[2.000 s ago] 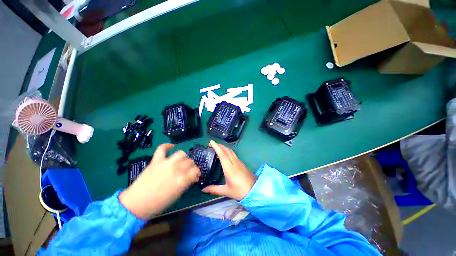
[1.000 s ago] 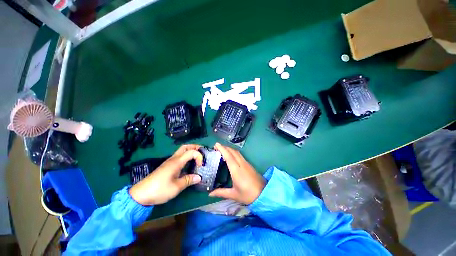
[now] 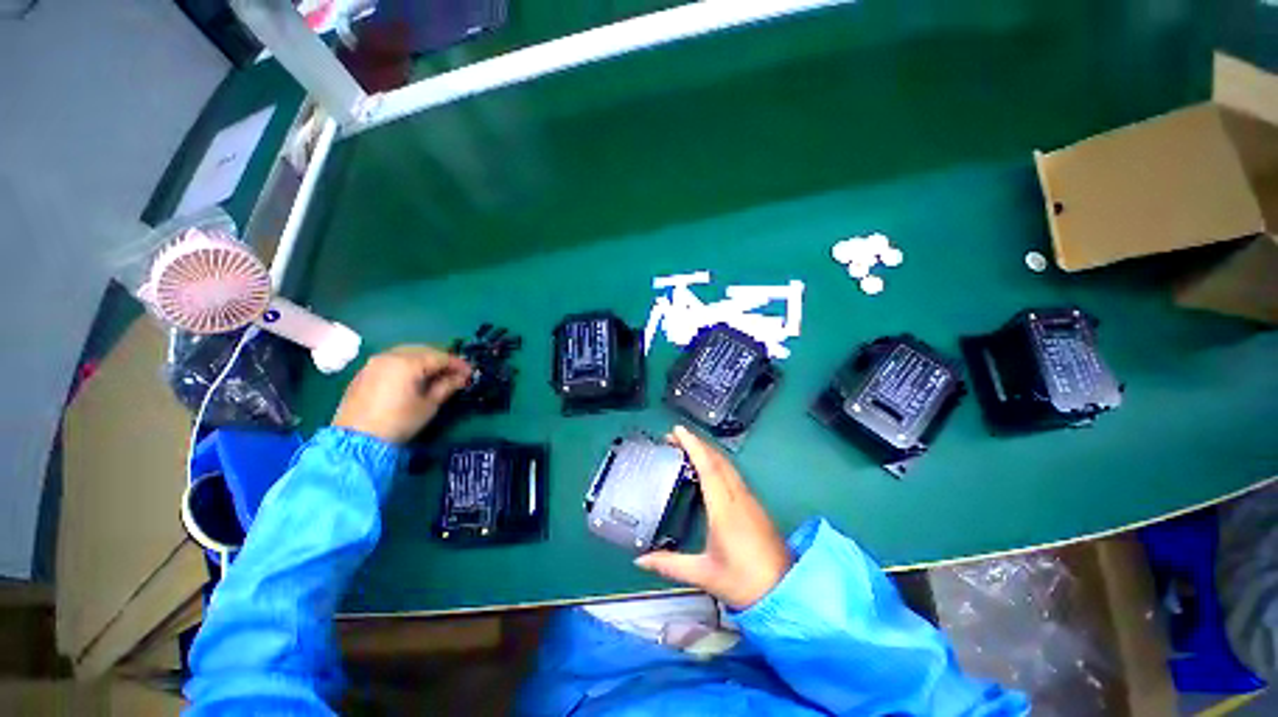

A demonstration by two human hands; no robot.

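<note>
My right hand (image 3: pixel 732 527) holds a black unit (image 3: pixel 638 490) by its right side, near the bench's front edge, printed face up. My left hand (image 3: pixel 400 392) is at the heap of small black parts (image 3: pixel 486 367), fingertips closed together at its left side; whether they pinch a part cannot be told. Another black unit (image 3: pixel 491 492) lies to the left of the held one. Several more stand in a row behind, among them one at the far right (image 3: pixel 1061 367). White strips (image 3: pixel 729 314) lie in a loose pile behind the row.
White round pads (image 3: pixel 866 258) lie right of the strips, with one apart near an open cardboard box (image 3: pixel 1156 196). A pink fan (image 3: pixel 210 284) and a blue dispenser (image 3: pixel 252 469) are at left. A carton of clear bags (image 3: pixel 1030 630) is below the bench edge. A white rail (image 3: pixel 589 59) runs behind.
My left hand has left the unit and moved left to the small black parts. My right hand still holds the unit. The whole view has shifted, so things appear further right.
</note>
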